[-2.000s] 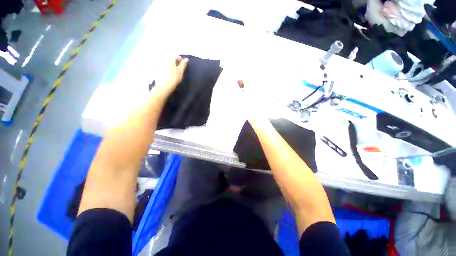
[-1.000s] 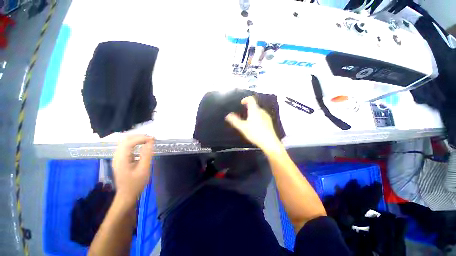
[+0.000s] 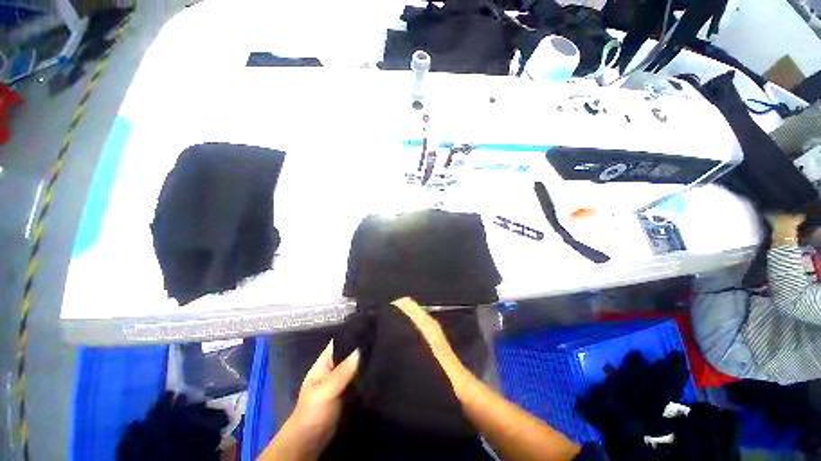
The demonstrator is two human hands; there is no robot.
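My left hand (image 3: pixel 326 385) is below the table edge, over my lap, with its thumb and fingers closed on a black fabric piece (image 3: pixel 374 338). My right hand (image 3: pixel 416 317) is at the same piece, at the table's front edge; its fingers are hidden, so its hold cannot be made out. The right stack of black panels (image 3: pixel 428 257) lies flat at the front edge below the needle area. The left stack of black panels (image 3: pixel 219 216), with uneven edges, lies on the table at the left.
The sewing machine (image 3: pixel 644 166) stands behind. Thread snips (image 3: pixel 519 228), a curved black strip (image 3: pixel 565 225) and an orange tool (image 3: pixel 582 213) lie right. Blue crates stand below, left (image 3: pixel 108 396) and right (image 3: pixel 549 365). A person's hand and striped sleeve (image 3: pixel 792 284) show at far right.
My left hand has moved right and closed on a black piece. My right hand has left the top of the right stack and come down to the table edge. The view has shifted.
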